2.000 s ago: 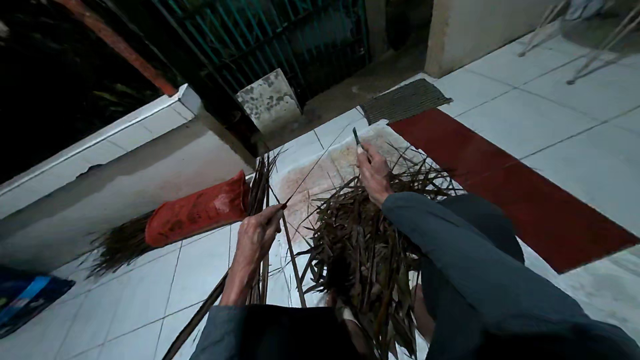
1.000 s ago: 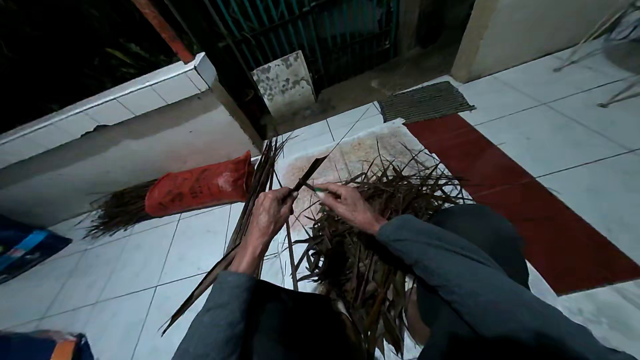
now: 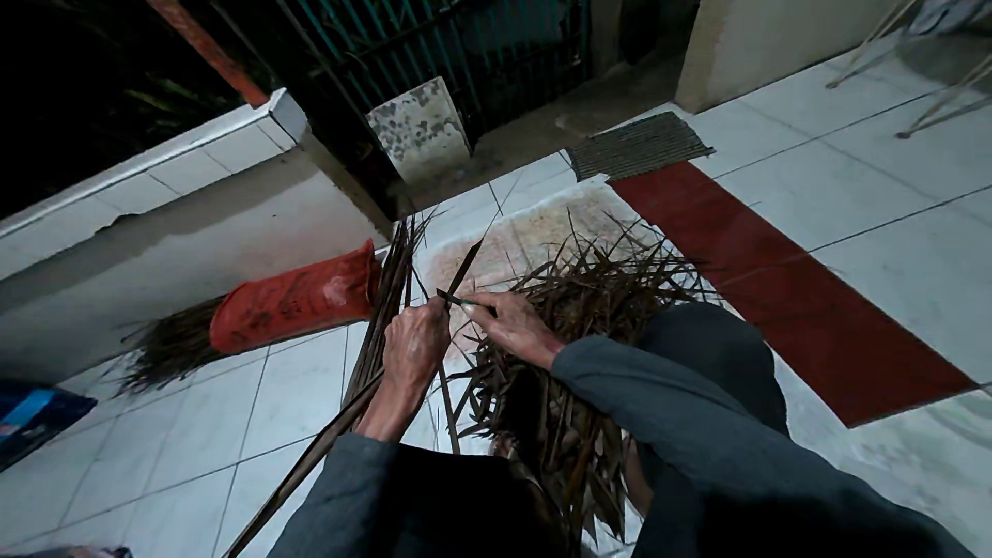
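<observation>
My left hand (image 3: 416, 345) is closed around a dry brown palm leaflet (image 3: 465, 267), whose dark blade and thin tip point up and away. In my right hand (image 3: 515, 324) is a small knife (image 3: 456, 299) with a greenish handle, its blade against the leaflet just above my left fingers. A bundle of long dry leaf strips (image 3: 391, 291) lies to the left of my left hand, partly hidden by it. Under and beyond my right forearm spreads a heap of dry leaf strips (image 3: 589, 310), between my legs.
A red sack (image 3: 298, 302) with thin sticks (image 3: 174, 341) poking out lies by the low wall (image 3: 194, 225). A red strip (image 3: 783, 294) and a grey mat (image 3: 639, 147) are on the white tiled floor. A blue package (image 3: 35, 422) lies at far left.
Two seconds ago my right hand was raised apart from the left with the knife; it then came down beside it. Since one second ago, both hands have stayed close together at the leaflet.
</observation>
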